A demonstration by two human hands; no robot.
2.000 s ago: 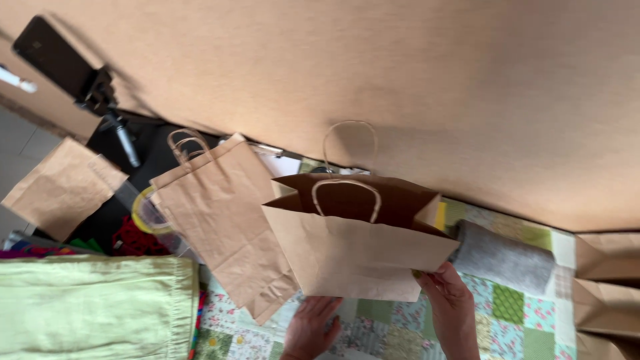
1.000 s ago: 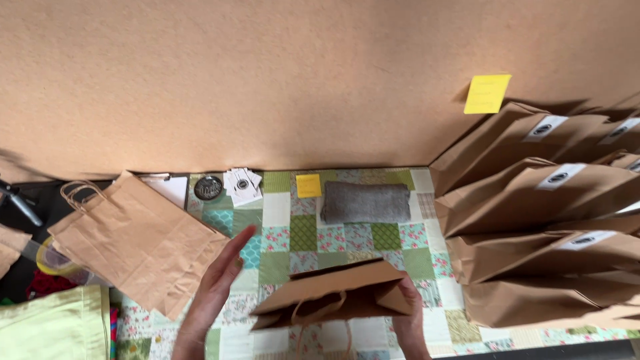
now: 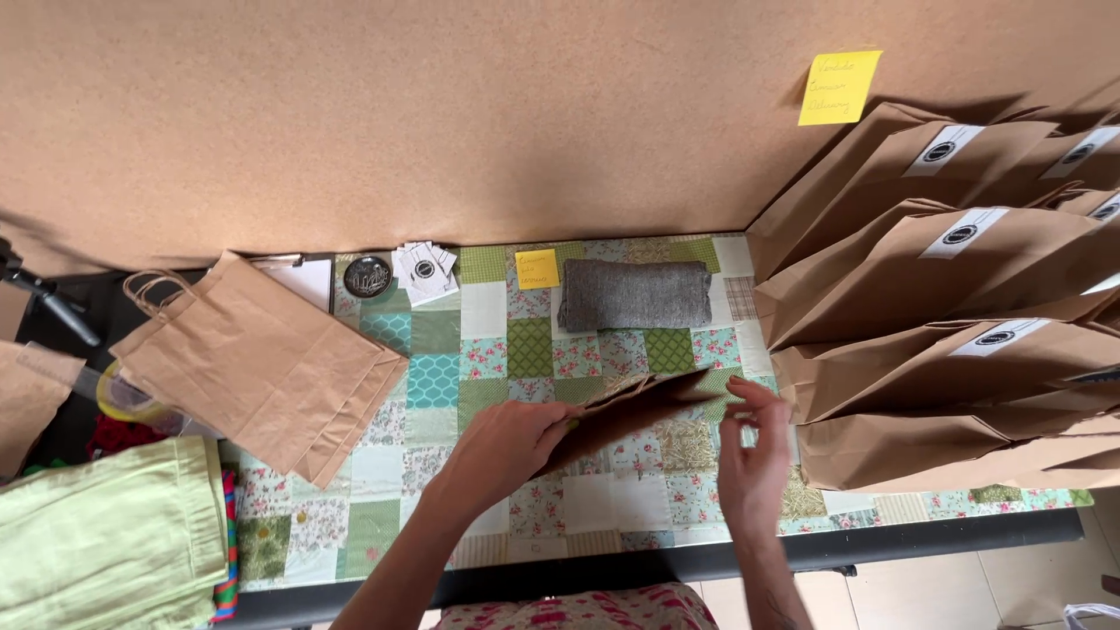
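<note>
A brown kraft paper bag is tilted above the patchwork cloth, near the middle. My left hand grips its left side. My right hand is just off its right end, fingers apart, with nothing seen in them. Beyond the bag lies a folded grey cloth, with a yellow sticky note bearing handwriting at its left. Flat paper bags with twisted handles lie to the left.
Several upright paper bags with white stickers stand at the right. A black dish of paper clips, white cards and a clipboard sit along the back panel. Folded light-green cloth lies front left; a dark table edge runs along the front.
My left hand, apart from the bag one second ago, now grips its left side. My right hand has let go of the bag's right side. The bag is turned differently. The view has shifted.
</note>
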